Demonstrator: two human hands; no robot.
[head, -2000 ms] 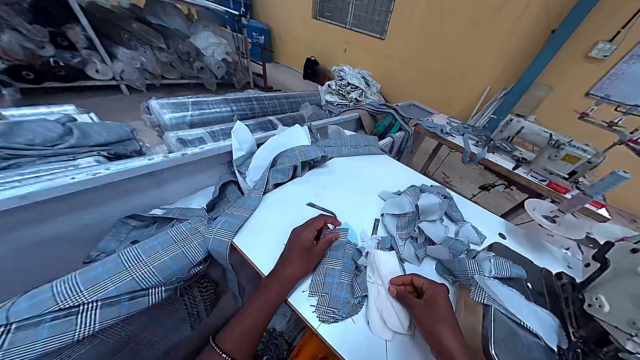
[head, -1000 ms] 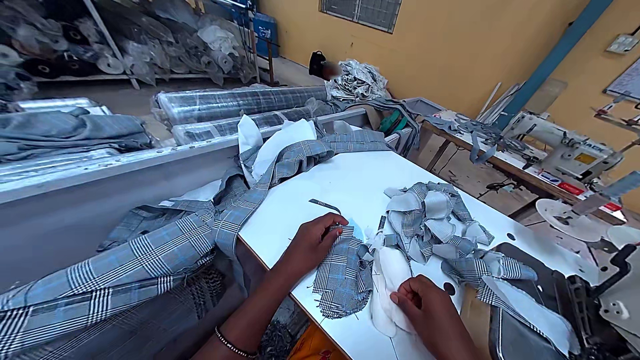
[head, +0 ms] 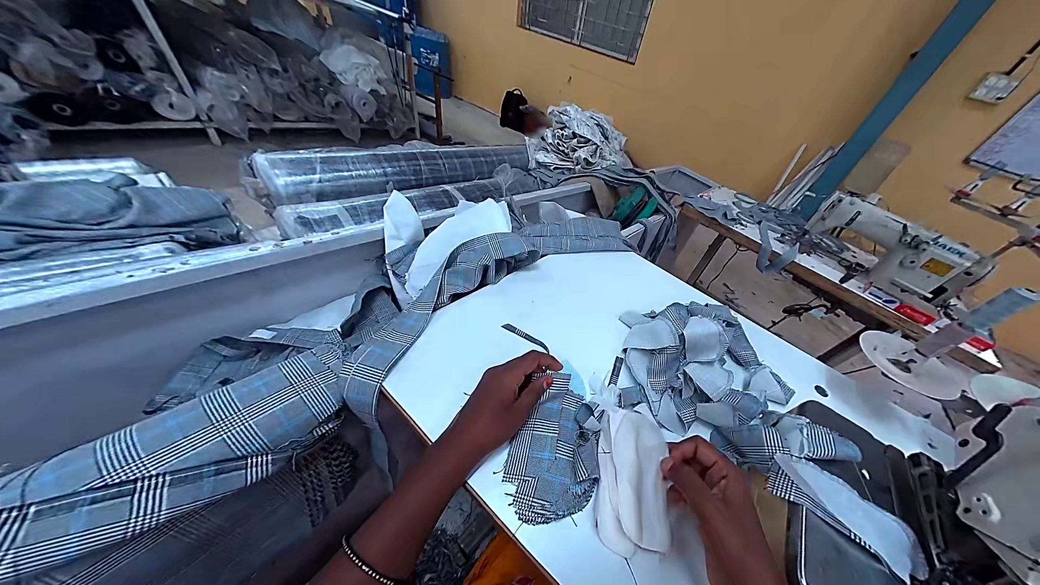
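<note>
My left hand [head: 505, 400] pinches the upper edge of a small grey checked fabric stack [head: 554, 455] with frayed ends, thumb and fingertips on its top left corner. My right hand [head: 705, 479] has its fingers curled at the right edge of white folded fabric pieces [head: 634, 479], which lie right beside the checked stack; whether it grips them is not plain. A heap of grey and white cut pieces [head: 691, 357] lies beyond my right hand. A dark narrow strip [head: 526, 336] lies on the white tabletop [head: 487, 325] past my left hand.
Long checked cloth [head: 211, 431] hangs over the table's left edge. Plastic-wrapped fabric rolls [head: 390, 171] lie behind the grey partition. Part of a dark sewing machine [head: 987, 487] stands at the near right, with fabric pieces beside it. Another sewing machine [head: 902, 244] stands on a farther bench.
Both hands stay at about the same places, left on the checked stack and right at the white pieces. Nothing has plainly been moved on the table.
</note>
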